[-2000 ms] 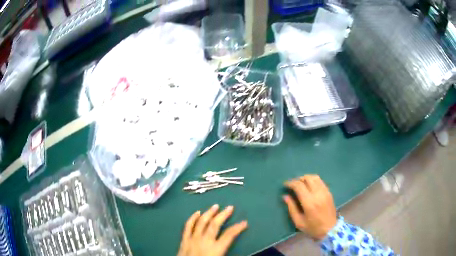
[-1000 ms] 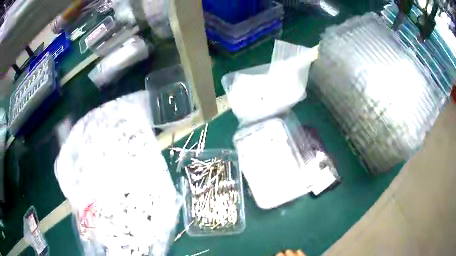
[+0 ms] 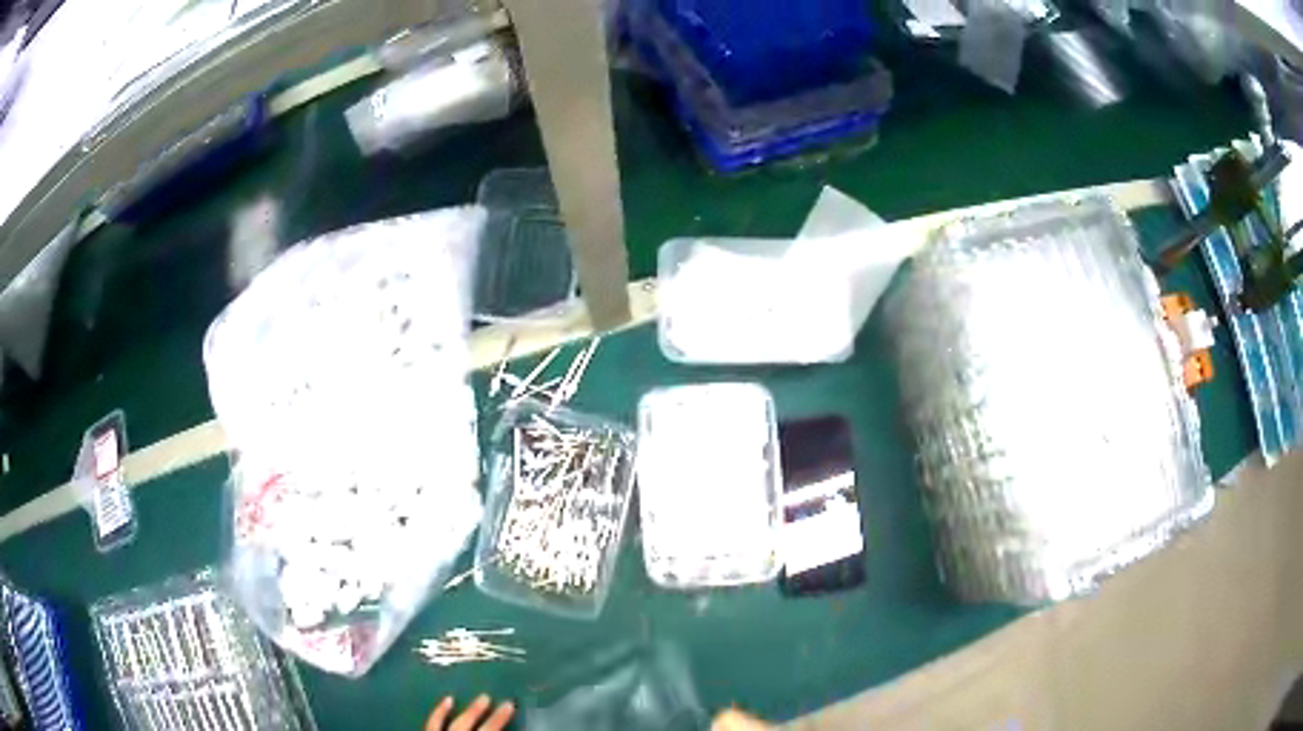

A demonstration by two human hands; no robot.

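My left hand (image 3: 472,714) shows only as fingertips at the bottom edge. My right hand (image 3: 740,720) is a small sliver there, cut off. Between them lies a blurred, see-through plastic item (image 3: 615,688); whether either hand grips it cannot be told. A small pile of mandrels (image 3: 469,647) lies on the mat above my left fingertips. The mandrel tub (image 3: 557,507) is heaped with silvery-brown pins. The large bag of white heads (image 3: 357,429) lies open to its left. A blister tray (image 3: 193,657) with rows of bits is at lower left.
A lidded clear box (image 3: 709,486) stands beside a black phone (image 3: 822,503). Behind are a clear box with white contents (image 3: 750,307), an empty clear box (image 3: 525,246), a post (image 3: 572,157) and blue bins (image 3: 765,86). Stacked clear trays (image 3: 1050,414) stand right.
The view has shifted, and both hands now sit at the bottom edge; earlier they were spread over the mat. The see-through plastic item now shows between them. The phone is more fully visible.
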